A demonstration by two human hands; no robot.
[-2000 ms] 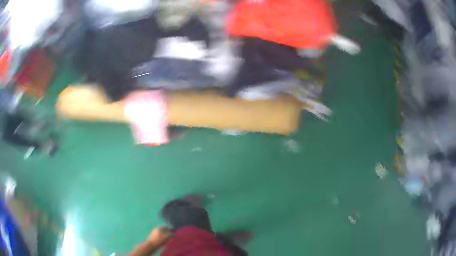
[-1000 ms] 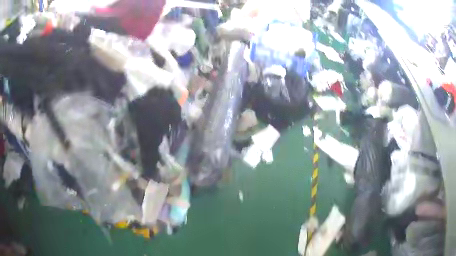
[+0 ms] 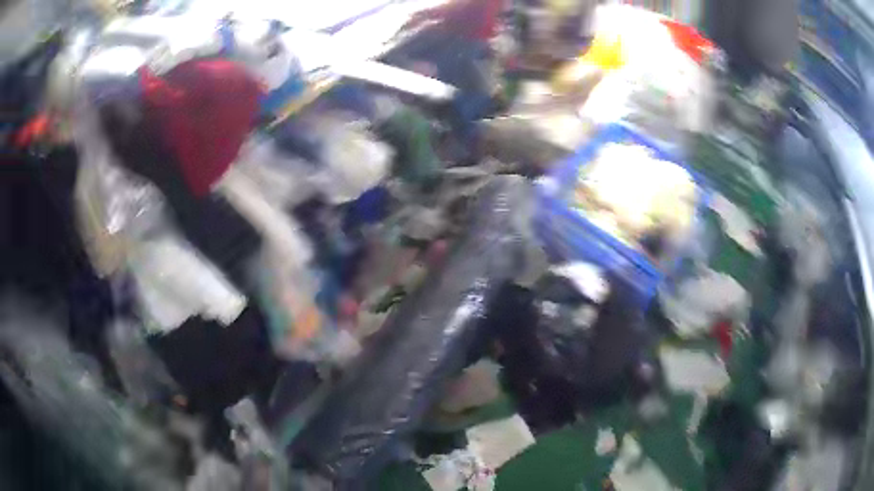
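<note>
Neither of my hands shows in the picture, which is blurred. In front of me lies a long dark roll in shiny plastic (image 3: 407, 350), running from the lower middle up to the right. A blue open plastic crate (image 3: 599, 235) stands beyond its upper end, with cream scraps (image 3: 637, 192) inside. A dark red cloth (image 3: 206, 115) lies on the heap at the upper left. A white piece (image 3: 182, 288) lies below it.
Mixed cloth and scraps are heaped on the left. Dark bags (image 3: 575, 355) lie between the roll and the crate. Pale scraps (image 3: 500, 441) lie on the green floor (image 3: 565, 460). A pale curved edge (image 3: 853, 163) runs down the far right.
The view has swung from the open green floor with a yellow-brown roll to the scrap heap, then closer to the dark roll and blue crate. The hand seen earlier is out of view.
</note>
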